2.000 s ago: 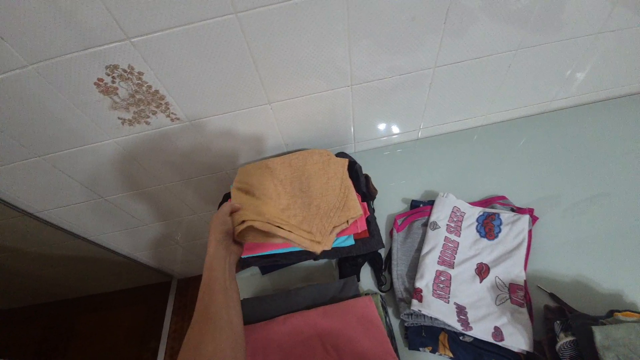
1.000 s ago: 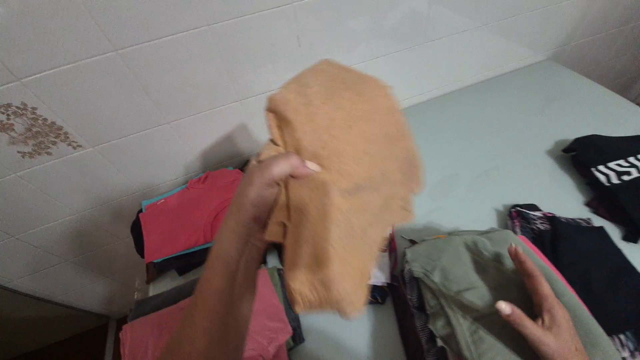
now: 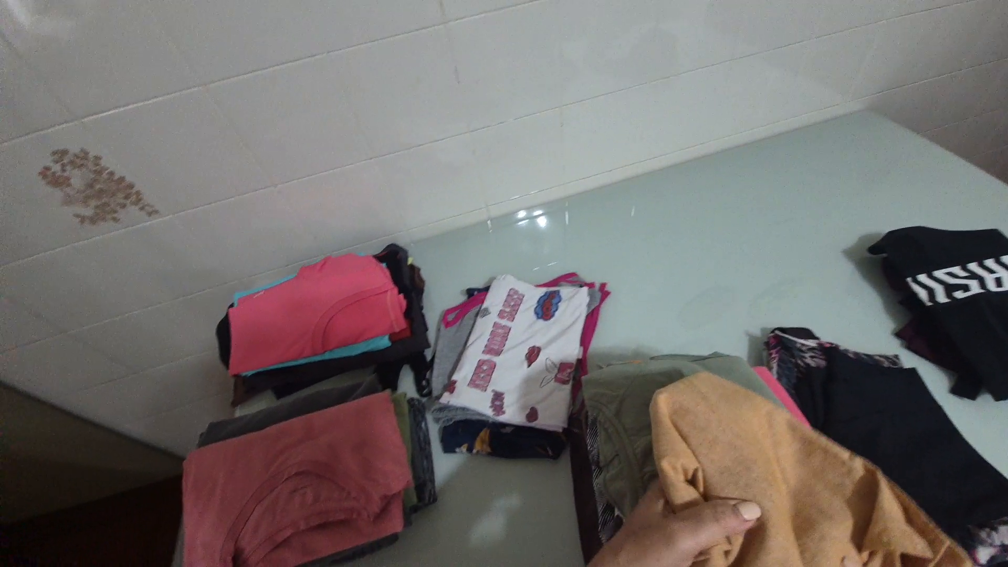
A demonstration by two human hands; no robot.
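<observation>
My left hand (image 3: 677, 529) grips a folded orange-tan cloth garment (image 3: 772, 465) by its left edge, thumb on top. The garment hangs over a pile topped by an olive-green garment (image 3: 630, 402), hiding part of it. A small skin-coloured patch at the bottom edge, against the orange cloth, may be a fingertip of my right hand; the rest of that hand is hidden or out of frame. Just left of the olive pile lies a stack topped by a white printed shirt (image 3: 512, 354).
On the pale glass-like tabletop (image 3: 709, 236), a bright pink top (image 3: 315, 315) crowns the back-left stack by the tiled wall (image 3: 394, 118). A dusty-rose shirt (image 3: 299, 480) tops the front-left stack. Black folded garments (image 3: 882, 425) and a black garment with white lettering (image 3: 961, 291) lie right.
The orange garment was on the back-left stack; my left hand has lifted it off and carried it right to the olive pile. My right hand, over that pile one second ago, is no longer plainly visible.
</observation>
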